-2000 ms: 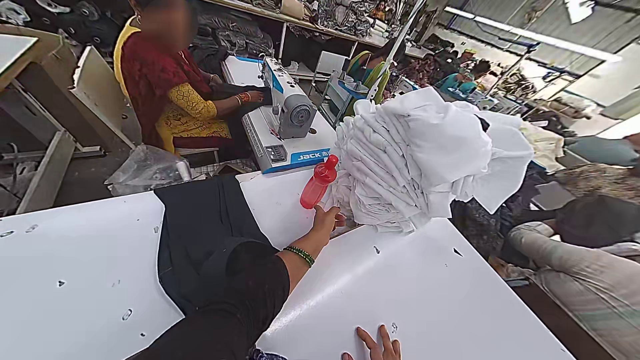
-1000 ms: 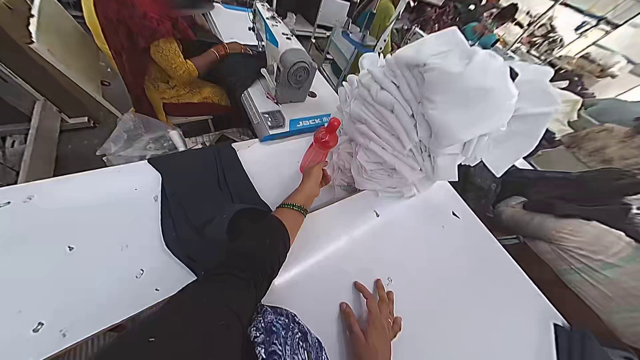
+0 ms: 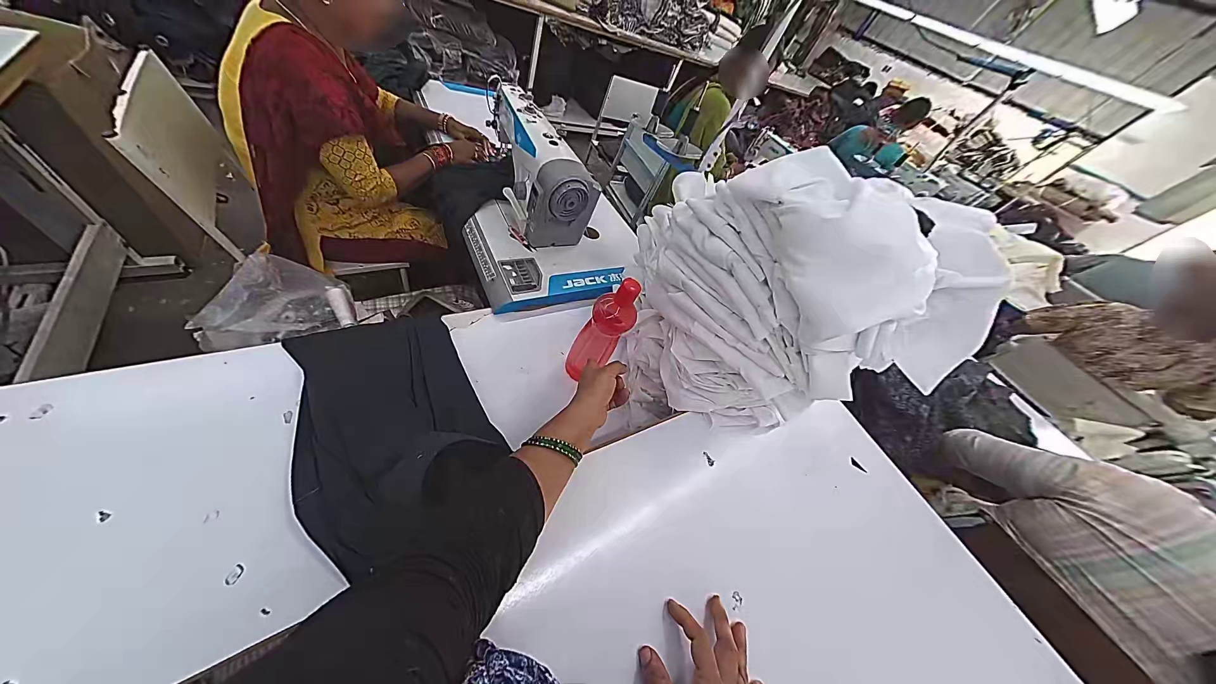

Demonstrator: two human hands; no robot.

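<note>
My left hand (image 3: 600, 388), with green bangles at its wrist, reaches to the lower part of a translucent red plastic bottle (image 3: 597, 334). Its fingers are curled at the bottle; whether they grip it is not clear. Right beside the bottle, a tall heap of white fabric pieces (image 3: 760, 285) rests on the white table. Black folded cloth (image 3: 380, 418) lies left of my left forearm, partly under the black sleeve. At the bottom edge, my right hand (image 3: 703, 651) is spread on the white tabletop (image 3: 807, 551), holding nothing; its lower part is out of frame.
A Jack sewing machine (image 3: 556, 190) stands beyond the table, where a seated co-worker (image 3: 323, 161) handles dark cloth. A clear plastic bag (image 3: 271, 299) lies near the table's far left edge. Another person's clothed body (image 3: 1092, 532) is beyond the right edge.
</note>
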